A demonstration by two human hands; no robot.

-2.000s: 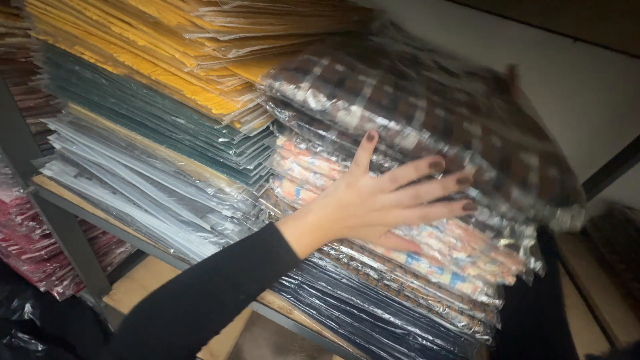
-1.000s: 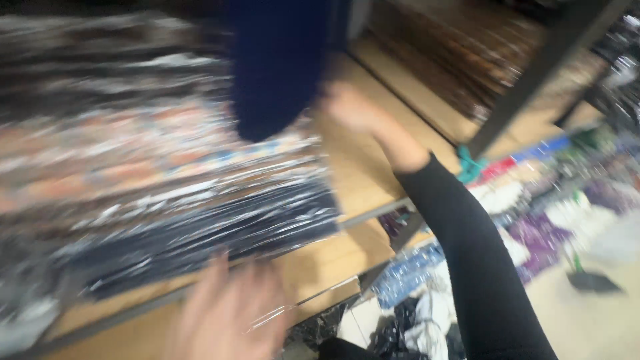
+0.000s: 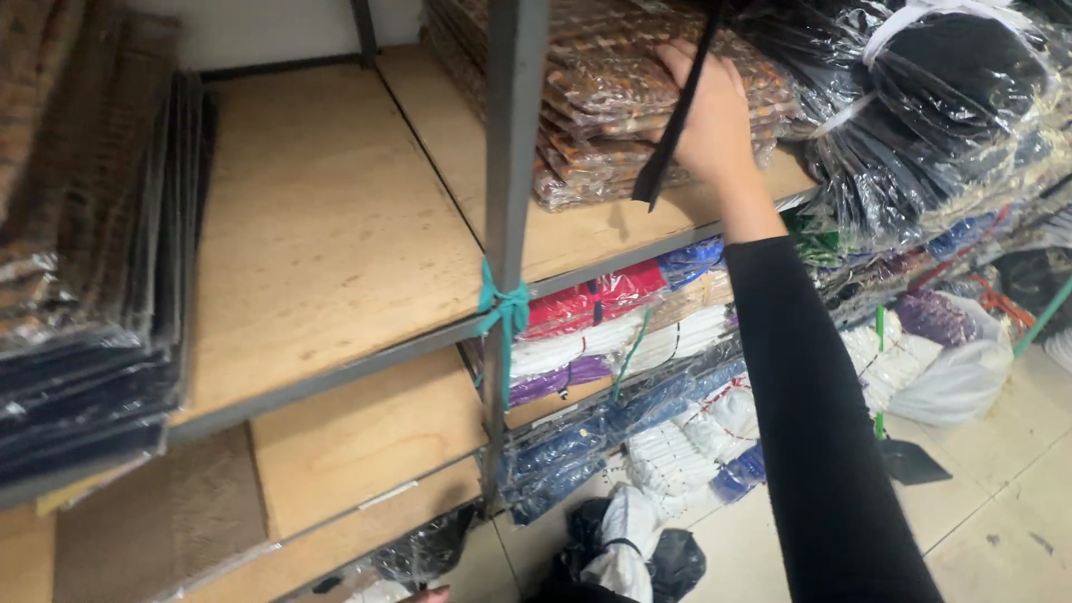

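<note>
My right hand (image 3: 712,126) reaches up from the lower right onto a stack of plastic-wrapped, brown and orange patterned fabric pieces (image 3: 611,84). Its fingers lie over the top of the stack and the thumb side is at the front edge, gripping the upper packs. A black strap (image 3: 682,117) hangs in front of this hand and hides part of it. Only a fingertip's width of my left hand (image 3: 429,595) shows at the bottom edge; what it touches is hidden.
A grey metal shelf post (image 3: 507,151) with a teal tie stands left of the stack. Wrapped dark bundles (image 3: 946,92) lie to the right, a dark wrapped stack (image 3: 92,394) at the left. White and coloured bundles fill the lower shelf; a white sack (image 3: 963,377) sits on the tiled floor.
The view has swung right along the shelf. My right hand, beside a dark blue item one second ago, is now on the brown patterned stack. My left hand has dropped almost out of view.
</note>
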